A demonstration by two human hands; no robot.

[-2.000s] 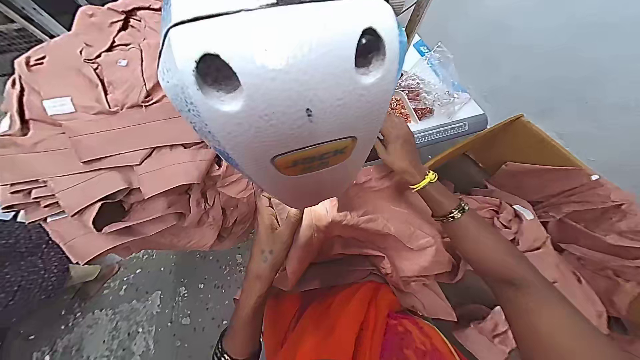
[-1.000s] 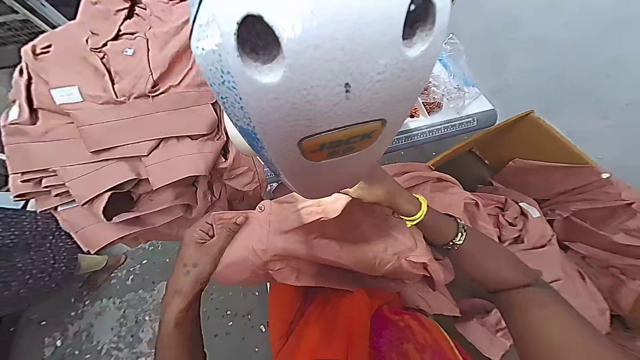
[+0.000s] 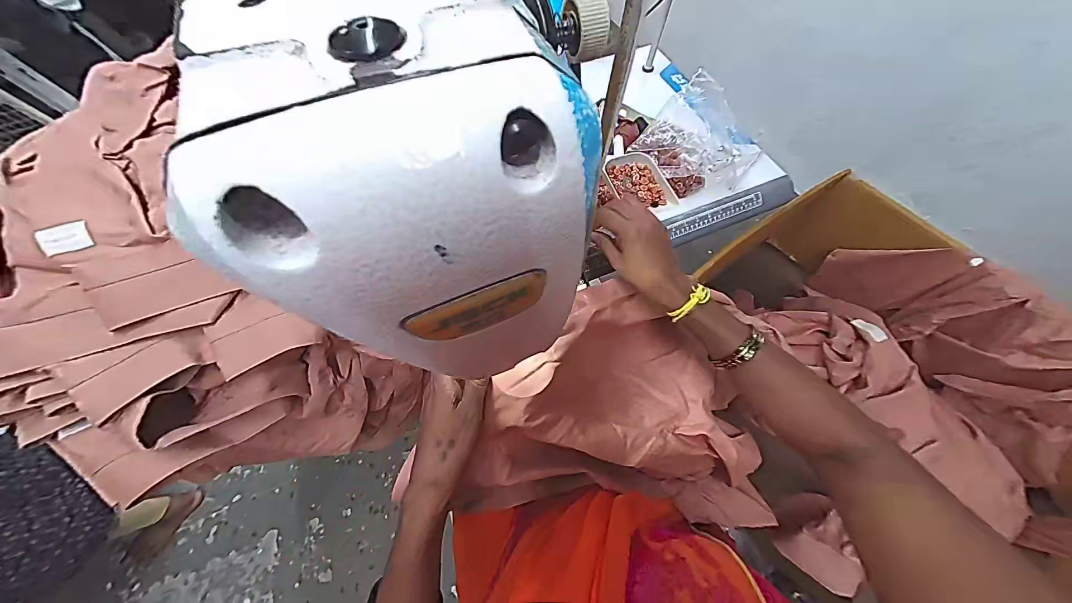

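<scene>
A white Jack sewing machine's head point(image 3: 377, 193) fills the upper middle and hides what lies under it. A salmon-pink garment point(image 3: 611, 385) spreads below it, over my lap. My left hand point(image 3: 452, 419) is at the garment's left part, its fingers hidden behind the machine head, so its hold cannot be told. My right hand point(image 3: 641, 251) is bent beside the machine's right side, close to a small tray of reddish buttons point(image 3: 636, 182); its fingertips are partly hidden. Behind the tray lies a clear plastic bag point(image 3: 703, 142) with more buttons.
Stacked salmon-pink garments point(image 3: 151, 335) lie on the left. On the right, a cardboard box point(image 3: 837, 209) stands by more pink garments point(image 3: 963, 352). A printed ruler scale point(image 3: 716, 216) runs along the table edge. A person's foot point(image 3: 163, 519) shows at lower left, on the speckled floor point(image 3: 276, 519).
Since one second ago, my right hand has moved from the garment edge under the machine toward the button tray. My left hand, which was on the garment's buttoned edge, has gone partly behind the machine head.
</scene>
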